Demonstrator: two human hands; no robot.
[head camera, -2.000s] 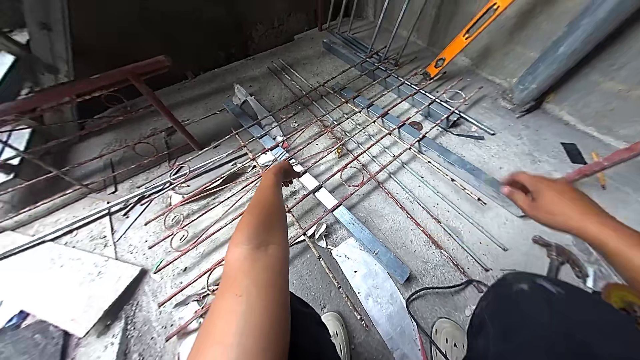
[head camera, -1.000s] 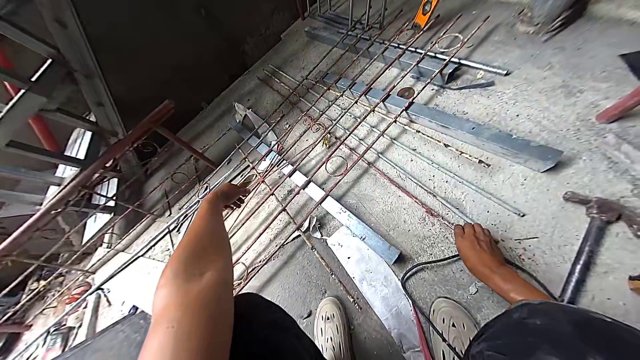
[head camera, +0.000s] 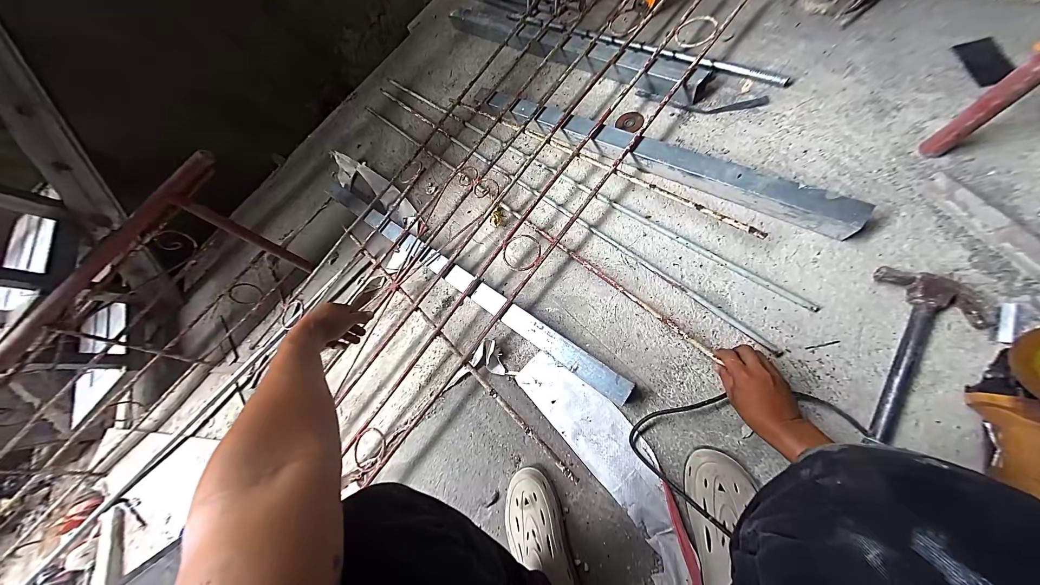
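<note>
My right hand (head camera: 751, 386) is closed around the near end of a rusty metal rod (head camera: 630, 299) that lies on the concrete floor and passes beneath a rusty grille. My left hand (head camera: 333, 325) reaches over the left part of the grille (head camera: 487, 268), fingers apart and partly curled; whether it touches a bar is unclear. The grille has long thin bars and small rings. Beneath it lies a flat metal bar (head camera: 520, 321). Beyond my right hand are two thin pale rods (head camera: 691, 244) and a grey metal channel (head camera: 747, 191).
A claw hammer (head camera: 906, 357) lies at right, beside an orange power tool (head camera: 1007, 431). A black cable (head camera: 638, 431) curls by my shoes. A white sheet (head camera: 589, 431) lies between the bar and my shoes. A red metal frame (head camera: 106, 244) stands at left; a cutting disc (head camera: 630, 122) lies farther off.
My right hand has come down from above the floor at right and taken hold of the rusty rod's end. My left hand has moved left, off the flat bar. The view has shifted.
</note>
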